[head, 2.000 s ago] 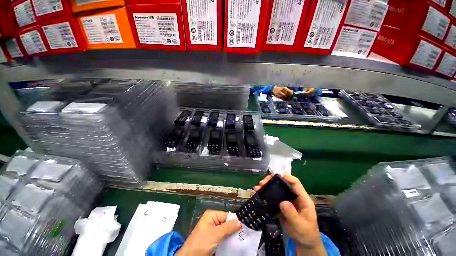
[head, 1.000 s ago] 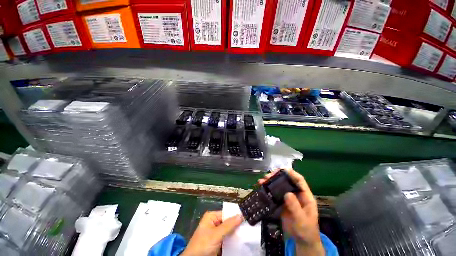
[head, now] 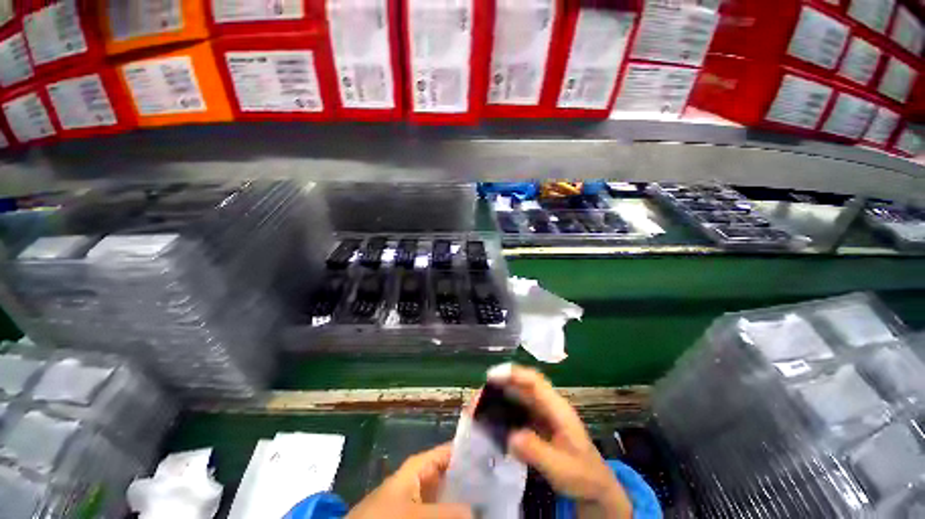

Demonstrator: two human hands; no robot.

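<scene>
My left hand [head: 414,485] holds a white sleeve [head: 485,468] at the bottom centre. My right hand [head: 553,436] grips the upper end of a black phone [head: 499,408], whose lower part is inside the sleeve. The phone is tilted, and its keypad is hidden. Below my hands is a clear tray with black phones [head: 639,451], mostly covered by my hands and cut off by the lower edge. A white sleeve stack [head: 287,476] lies on the bench to the left.
Crumpled white wrap [head: 178,489] lies left of the stack. Stacked clear trays [head: 811,405] stand at right, others [head: 152,314] at left. A tray of bare phones [head: 406,340] is ahead, with white wrap [head: 543,316] beside it. Red boxes [head: 274,81] fill the shelf. A co-worker's hands [head: 560,189] show behind.
The phone, earlier outside or only at the sleeve's mouth, is now partly inside the sleeve. My hands have come closer together. The view has shifted slightly right.
</scene>
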